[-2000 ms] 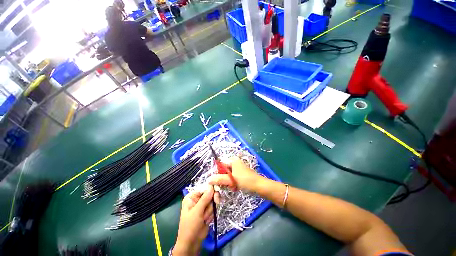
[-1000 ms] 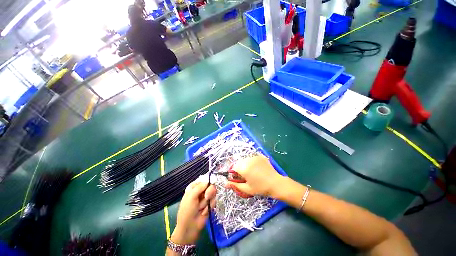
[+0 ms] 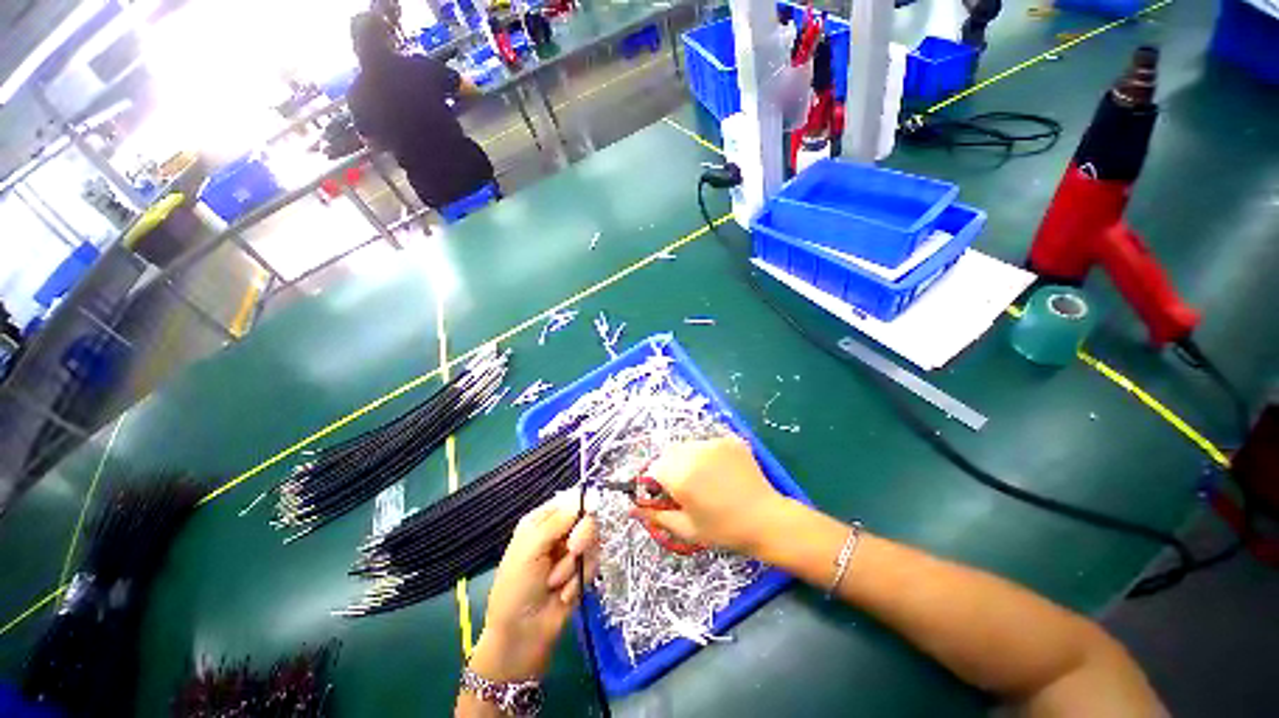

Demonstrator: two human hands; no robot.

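Note:
My left hand [image 3: 540, 575] pinches a thin black cable [image 3: 588, 631] that hangs down past the blue tray's near edge, its pale end pointing up. My right hand [image 3: 713, 494] is shut on small red-handled snips [image 3: 654, 505]; their dark tip points left and meets the cable end just above my left fingertips. Whether the blades touch it is too small to tell. Both hands are over the blue plastic tray [image 3: 659, 671], heaped with white-silver scraps [image 3: 659, 596]. A black cable bundle [image 3: 470, 530] overlaps the tray's left side.
A second black bundle [image 3: 386, 442] lies further left, dark piles [image 3: 105, 575] at far left. Stray scraps lie beyond the tray. To the right are stacked blue trays [image 3: 870, 225] on white paper, a steel ruler [image 3: 912, 383], green tape [image 3: 1051, 326], a red heat gun [image 3: 1101, 218] and a power cord. A person [image 3: 414, 119] stands beyond.
Since two seconds ago the snips have turned from pointing up to pointing left, meeting the cable end. The view has shifted, so the bench appears further right. Little differs from one second ago.

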